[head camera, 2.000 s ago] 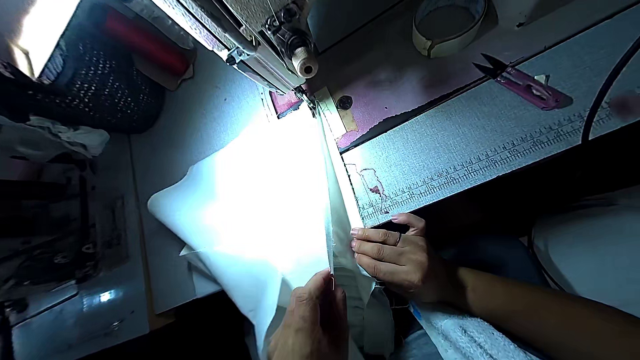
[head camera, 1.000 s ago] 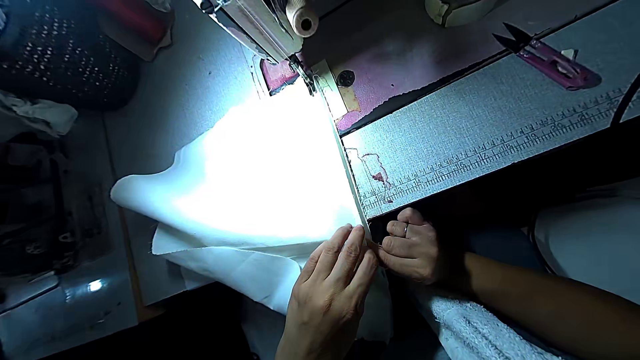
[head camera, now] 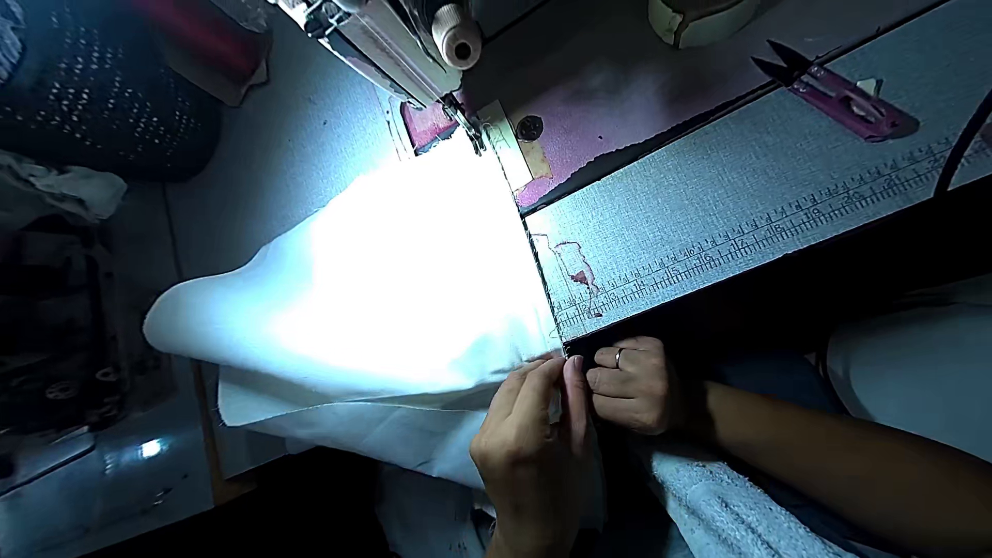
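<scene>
White fabric (head camera: 418, 279), washed out by the lamp, lies on the sewing machine bed, its upper corner at the presser foot (head camera: 474, 139). Its right edge runs down along the ruler-marked table strip (head camera: 697, 232). Near the table's front edge my left hand (head camera: 527, 434) pinches the lower end of that edge between thumb and fingers. Close on its right is my right hand (head camera: 632, 384), a ring on one finger, its fingers curled at the same fabric edge; how far it grips the cloth is partly hidden. Below the hands the fabric hangs over the table edge.
The sewing machine head (head camera: 380, 46) stands at the top. Purple thread snips (head camera: 845, 97) lie on the strip, and a tape roll (head camera: 701, 19) is behind them. A perforated dark basket (head camera: 101, 101) is at upper left. A white towel (head camera: 736, 504) lies below the right forearm.
The fabric's left part has spread farther left, and its right edge lies straight along the strip. My left hand has gone from fingers laid flat to a pinch on the edge.
</scene>
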